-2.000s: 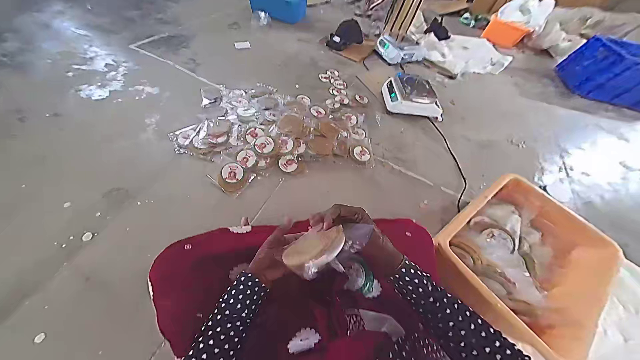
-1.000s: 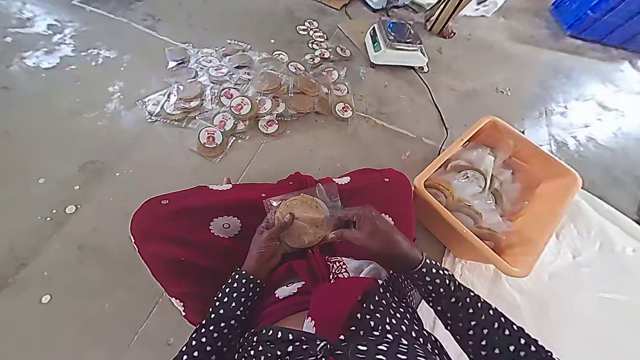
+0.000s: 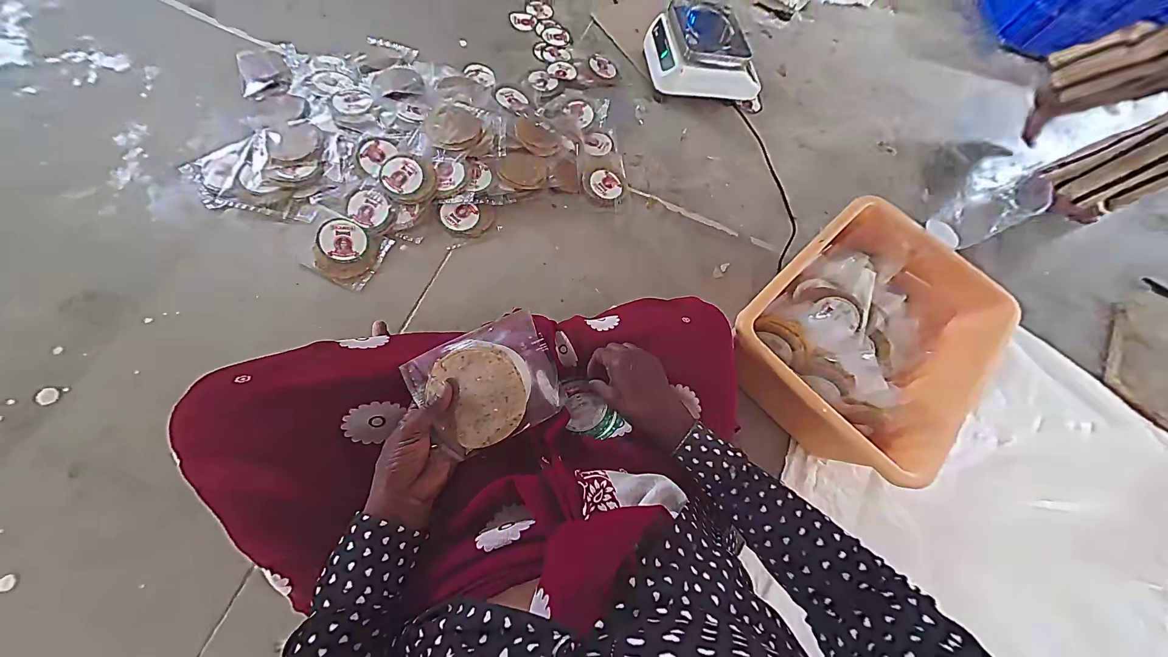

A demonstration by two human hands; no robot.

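Note:
My left hand (image 3: 418,456) grips a clear plastic bag (image 3: 540,372) by its left side, thumb over the front. Inside the bag lies a round, flat, tan disc (image 3: 484,394), speckled, like a flatbread. Just right of the bag, my right hand (image 3: 639,388) has its fingers bent down at a round label or packet (image 3: 589,411) with a green edge, on the dark red cloth of my lap (image 3: 292,392). Whether those fingers grip it is hidden. On the floor ahead lie many bagged discs (image 3: 456,128), several with round printed labels (image 3: 342,240).
An orange plastic tub (image 3: 967,365) with bagged discs stands at my right on a white sheet (image 3: 1077,484). A digital scale (image 3: 698,68) with a cable (image 3: 776,182) stands ahead. At the upper right are a blue container (image 3: 1040,23) and wooden slats (image 3: 1113,164).
My right hand has left the bag and moved right to the round green-edged item. The bag stays in my left hand. The view has come down and closer.

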